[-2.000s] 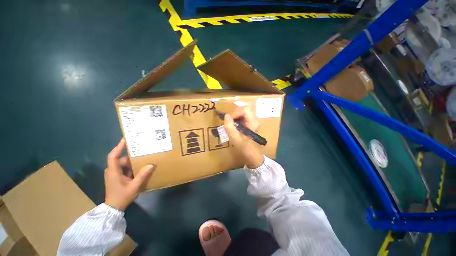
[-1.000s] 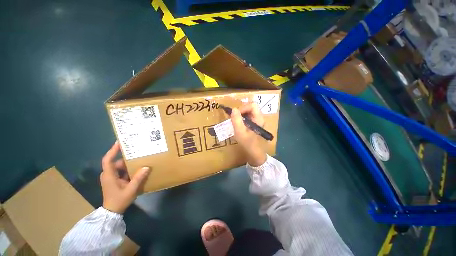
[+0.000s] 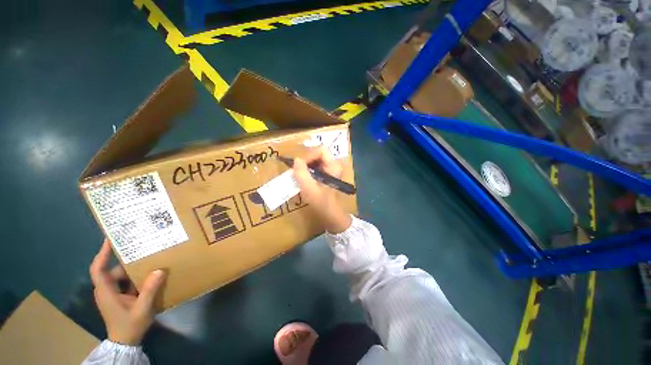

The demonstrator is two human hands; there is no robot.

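A brown cardboard carton (image 3: 185, 267) with raised open flaps is held up in front of me, tilted. Its side bears a large white label at the left, a small one at the upper right, printed symbols and black handwriting starting "CH2223". My left hand (image 3: 126, 296) grips the lower left corner, thumb on the front face. My right hand (image 3: 323, 192) holds a black marker pen (image 3: 334, 180), its tip at the end of the writing. A small white label (image 3: 278, 189) shows beside my right fingers, partly over a printed symbol.
A blue rack frame (image 3: 471, 203) with a green shelf (image 3: 525, 171) stands at the right, holding brown cartons and a white reel. Several wrapped reels lie at the upper right. Another carton (image 3: 46, 335) is at the lower left. Yellow-black tape marks the green floor. My foot shows below.
More characters have been added to the handwriting, and the pen sits further along it. The carton and both hands have shifted left in view, and the carton is more tilted.
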